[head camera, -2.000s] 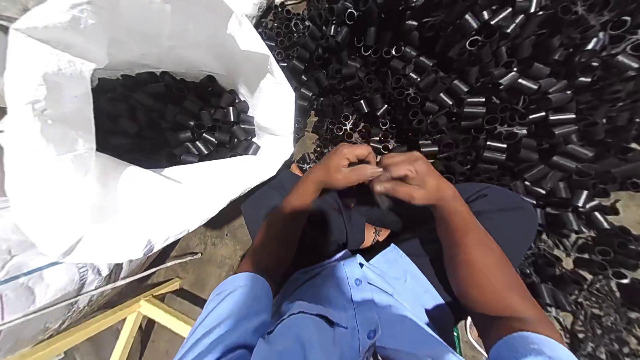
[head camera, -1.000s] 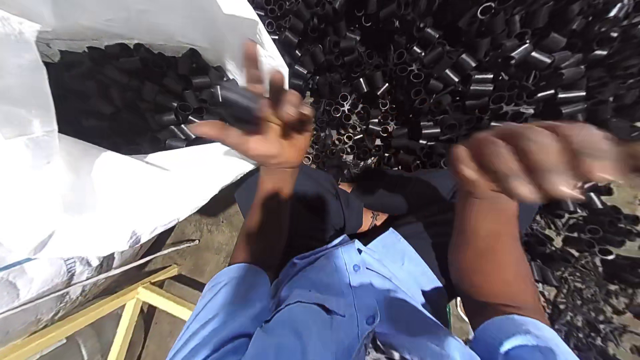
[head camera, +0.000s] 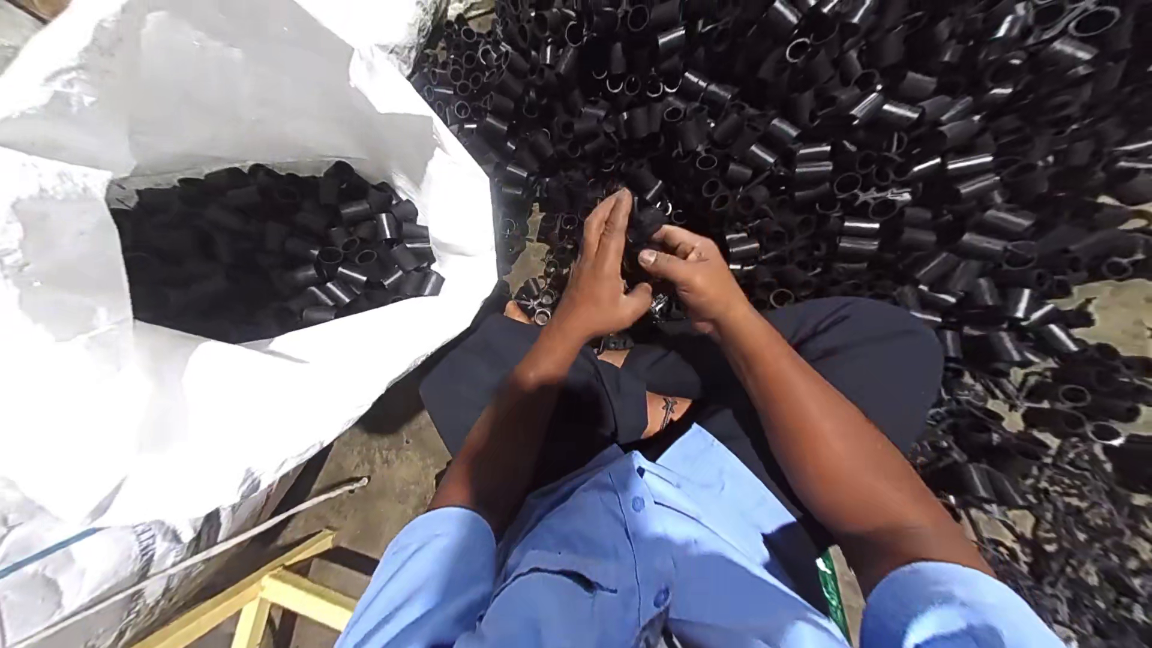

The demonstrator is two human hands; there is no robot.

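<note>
My left hand (head camera: 601,270) is raised over my lap, fingers extended close together and thumb apart. Just right of it, my right hand (head camera: 697,270) has its thumb and forefinger bent at a dark piece (head camera: 643,220) that lies between the two hands; its outline blends into the pile behind, so I cannot tell which hand holds it. Short black plastic tube pieces (head camera: 855,234) lie in a big pile beyond my hands. More black tube pieces (head camera: 360,256) are inside a large white woven sack (head camera: 450,207) on the left.
My crossed legs in dark trousers (head camera: 846,360) are below my hands. A yellow metal frame (head camera: 301,598) and a pale rope (head camera: 297,508) are at the lower left. Thin black scraps (head camera: 1053,540) lie on the concrete floor at the lower right.
My left hand was over the sack's edge with a blurred black piece by its fingers; it has moved right. My right hand, out to the right a second ago, has come back beside it.
</note>
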